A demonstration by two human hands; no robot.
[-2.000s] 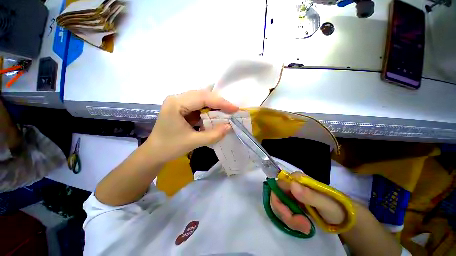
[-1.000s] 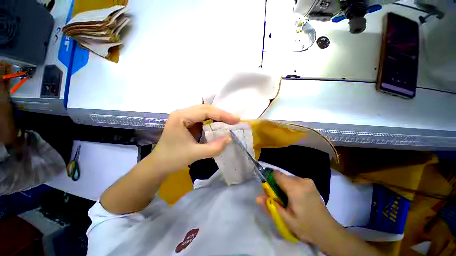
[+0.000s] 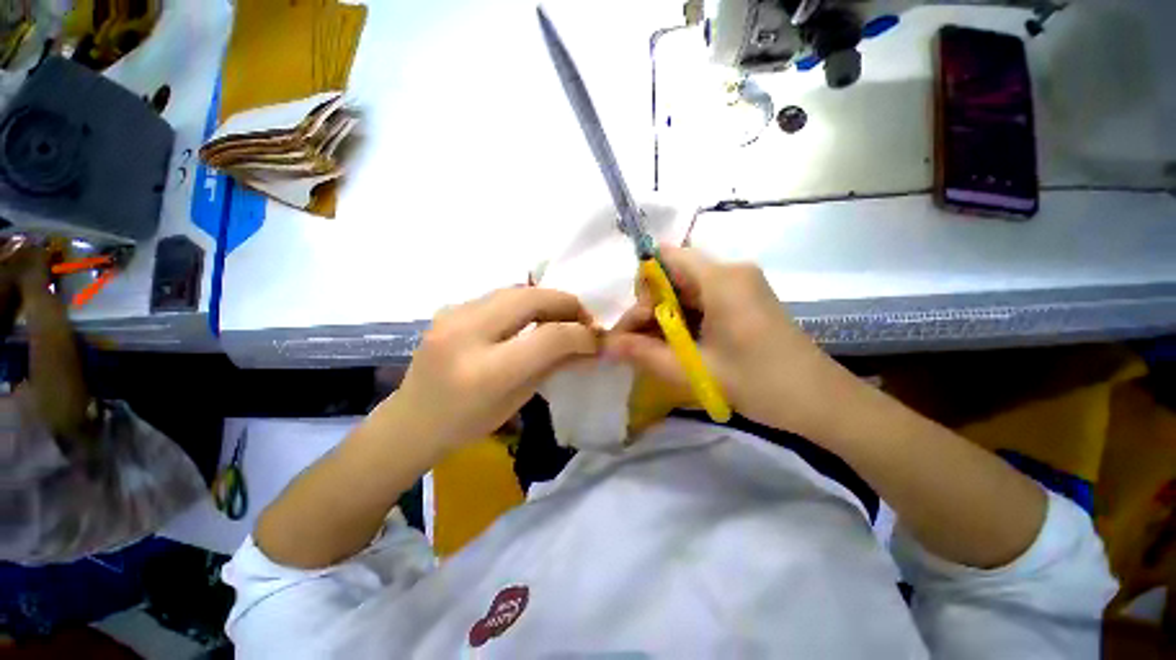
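Note:
My left hand (image 3: 497, 361) pinches the garment panel at its white lining (image 3: 591, 406), in front of the table edge. Yellow fabric of the panel shows below both hands. My right hand (image 3: 722, 322) meets the left at the cloth, its fingertips on the fabric. It also holds the fabric shears (image 3: 681, 338), with the yellow handle along the hand and the silver blades closed, pointing up and away over the white table. The green handle loop is mostly hidden. The fold between my fingertips is too small to tell.
Fanned cut pieces (image 3: 290, 148) and yellow panels (image 3: 290, 58) lie at the upper left. The sewing machine head (image 3: 800, 32) is at the top, with a smartphone (image 3: 987, 123) to its right. Small scissors (image 3: 232, 484) lie lower left. Another person's arm (image 3: 54, 348) is at far left.
The shears have swung from pointing into the cloth to pointing away over the table. My right hand has moved up to the cloth beside my left. The view has shifted.

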